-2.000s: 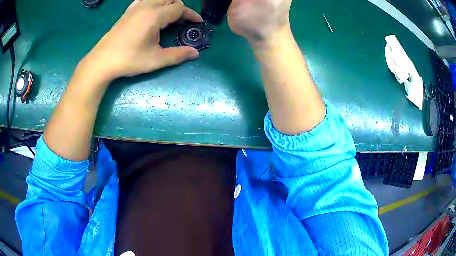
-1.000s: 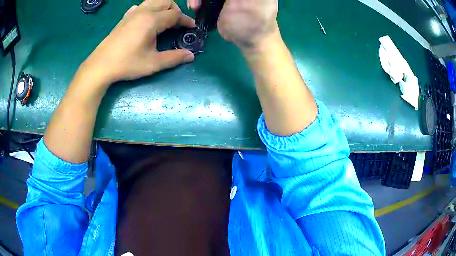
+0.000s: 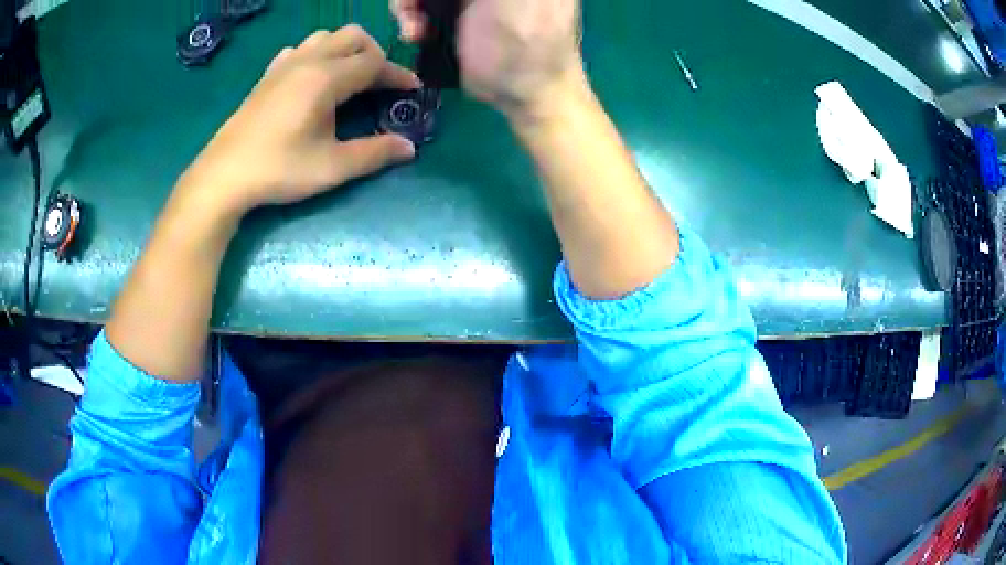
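A black round watch case (image 3: 405,114) with a pale ring in its centre lies on the green mat. My left hand (image 3: 303,121) holds it at its edges between thumb and fingers. My right hand (image 3: 510,44) is closed around a black pen-shaped screwdriver (image 3: 439,42), held upright with its lower end at the case's upper right edge. The screwdriver's top is cut off by the frame edge, and its tip is too dark to make out.
More black cases (image 3: 201,40) lie at the far left. An orange-rimmed housing (image 3: 60,224) is at left, near a black box (image 3: 24,110) with a cord. A metal sliver (image 3: 686,71), white crumpled pieces (image 3: 864,152) and a dark disc (image 3: 938,249) lie to the right.
The view has shifted, showing more of the far left cases. My right hand and the screwdriver have moved left, over the case's edge. My left hand still holds the case.
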